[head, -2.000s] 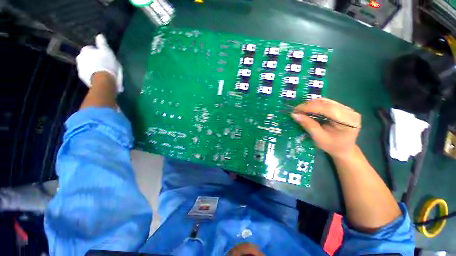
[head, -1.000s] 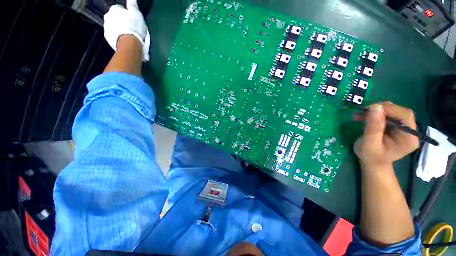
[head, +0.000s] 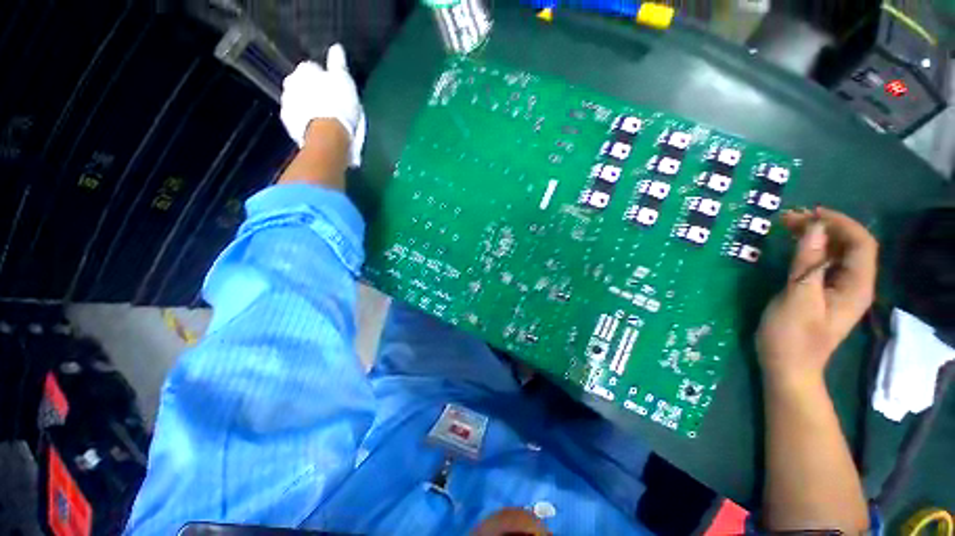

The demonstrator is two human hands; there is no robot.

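Observation:
A large green circuit board [head: 476, 199] lies tilted on the dark green mat, with black-and-white transistors [head: 654, 190] in four columns toward its right. My right hand [head: 819, 288], bare, is just off the board's right edge, fingers pinched on thin dark tweezers [head: 813, 272], mostly hidden by the fingers. My left hand [head: 323, 103], in a white glove, is off the board's upper left, by the bench edge, thumb raised. Its other fingers are partly hidden, and I cannot tell if it holds anything.
A silver spool [head: 459, 25] stands beyond the board. A yellow-tipped blue tool [head: 654, 15] lies farther back. A box with red digits [head: 890, 92] is at upper right. White wipes [head: 909, 364] and a yellow ring [head: 928, 523] are at right. Black stacked trays [head: 136, 136] stand at left.
The view has shifted. My right hand has moved from over the board to beyond its right edge, still with the tweezers. My gloved left hand stays by the bench's left edge.

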